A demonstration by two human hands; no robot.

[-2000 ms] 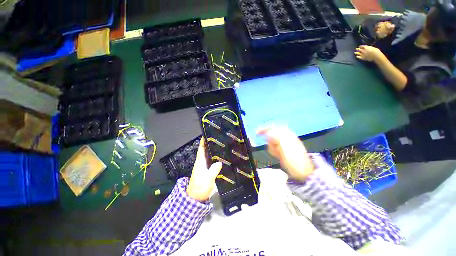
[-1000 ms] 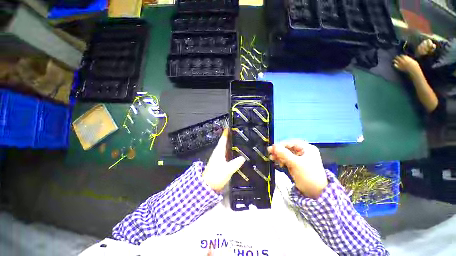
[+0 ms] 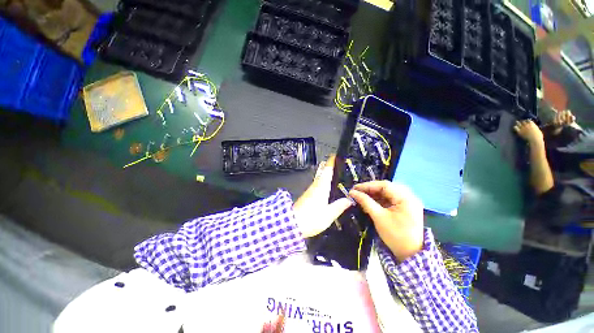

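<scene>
A long black housing [image 3: 385,117] is held tilted in front of my body, with a yellow wire [image 3: 389,148] and several white sleeved pieces [image 3: 360,143] inside. My left hand [image 3: 317,207] grips its left edge, thumb over the inside. My right hand [image 3: 398,218] reaches over its right side; its thumb and forefinger pinch a white sleeved piece at the middle. The lower inside is partly hidden by my hands. Another black housing [image 3: 268,156] lies on the black mat [image 3: 260,117] to the left.
A tan parts tray [image 3: 116,102] and a yellow wire harness [image 3: 223,120] lie left. Black housings [image 3: 293,62] stand behind, with taller stacks [image 3: 456,71] at the right. A blue sheet [image 3: 433,162] lies right of my housing. A blue wire bin [image 3: 470,260] is lower right. A coworker's hands [image 3: 531,133] show far right.
The view has turned and shifted. The housing now leans to the right. My right hand came in from beside the housing, then moved from its right edge to a sleeved piece inside.
</scene>
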